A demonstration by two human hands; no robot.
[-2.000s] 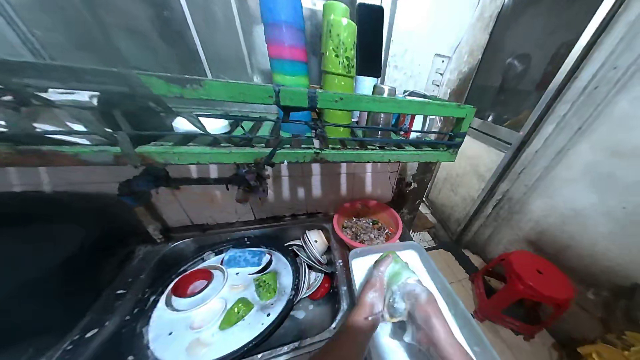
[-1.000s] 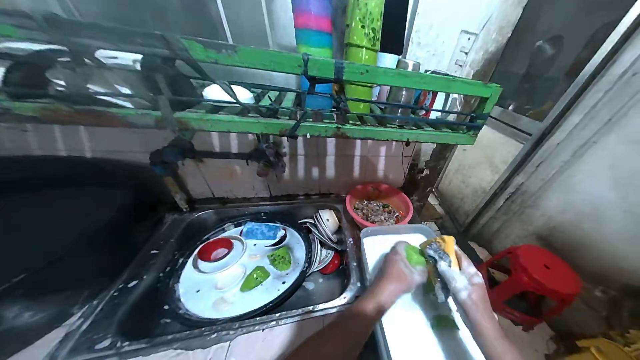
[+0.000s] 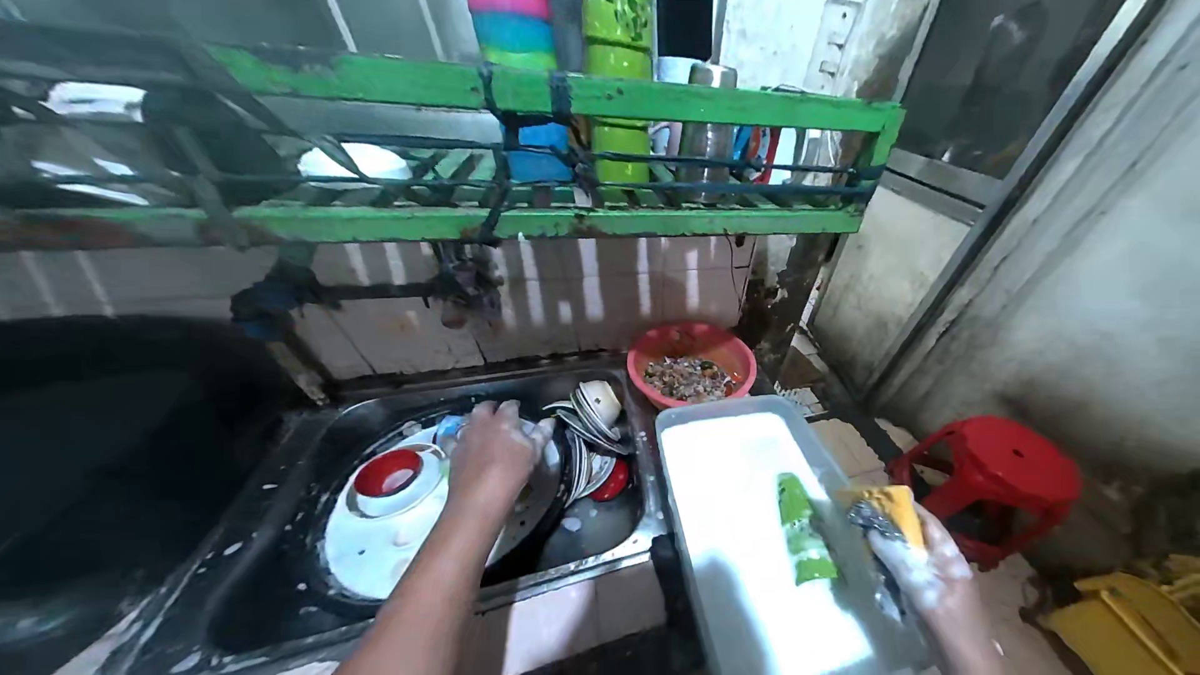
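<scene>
Over the white round tray (image 3: 352,553) in the steel sink reaches my left hand (image 3: 497,445), fingers down near a blue item (image 3: 452,427); whether it grips anything is hidden. A red-and-white bowl (image 3: 389,473) sits on that tray, left of the hand. My right hand (image 3: 923,562), wet with suds, holds a yellow sponge (image 3: 895,511) with a dark grey scourer at the right edge of a plastic tub (image 3: 741,427). White sudsy liquid fills the tub, and a green piece (image 3: 802,530), partly foamy, lies in it.
Plates and bowls (image 3: 595,417) stand stacked at the sink's right side, by a red bowl (image 3: 611,480). A pink basin (image 3: 692,366) of food scraps sits behind the tub. Above runs a green rack (image 3: 675,222) with cups. A red stool (image 3: 1003,469) stands at right.
My left hand has moved left from the tub to the tray in the sink. My right hand keeps the sponge. The green piece near my left hand one second ago is no longer in view there.
</scene>
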